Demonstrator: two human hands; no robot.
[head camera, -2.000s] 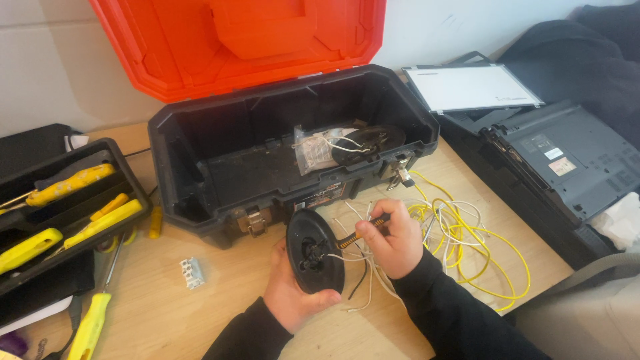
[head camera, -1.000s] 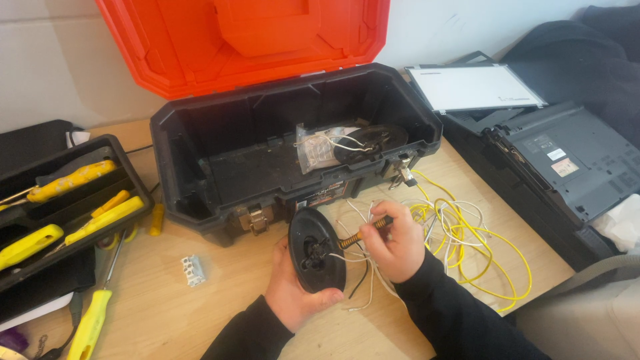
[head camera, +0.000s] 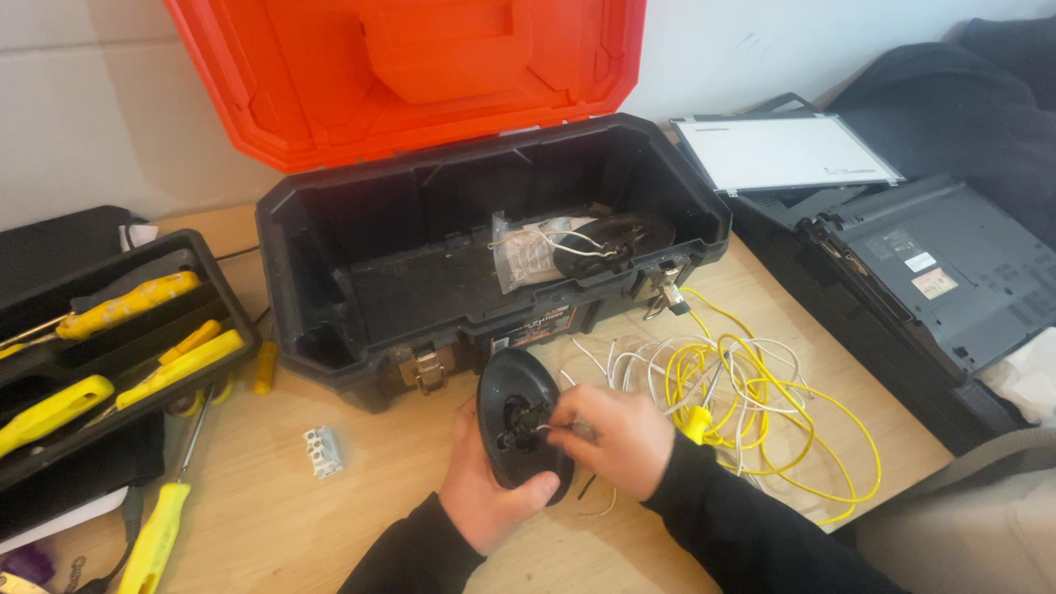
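My left hand (head camera: 495, 487) grips a round black plastic fitting (head camera: 516, 379) by its lower edge, with its recessed side turned to my right hand. At that recess, the fingers of my right hand (head camera: 615, 433) pinch a thin white wire (head camera: 545, 427) close to the terminals. A yellow handle end (head camera: 697, 425) shows beside the right hand; whether that hand holds the tool is partly hidden. Loose white wires (head camera: 615, 363) and a coil of yellow wire (head camera: 755, 396) lie on the table to the right. A white terminal block (head camera: 322, 452) rests left of my hands.
Behind my hands stands an open black toolbox (head camera: 322, 330) with an orange lid (head camera: 429, 74), holding a second black fitting (head camera: 610, 246) and a plastic bag (head camera: 528, 256). At left are a tool tray (head camera: 239, 305) and a yellow-handled screwdriver (head camera: 157, 536). A laptop base (head camera: 949, 256) lies at right.
My right hand's fingers have moved onto the wire at the fitting's recess. The dark, ridged tool they held earlier no longer points at the fitting. My left hand still holds the fitting.
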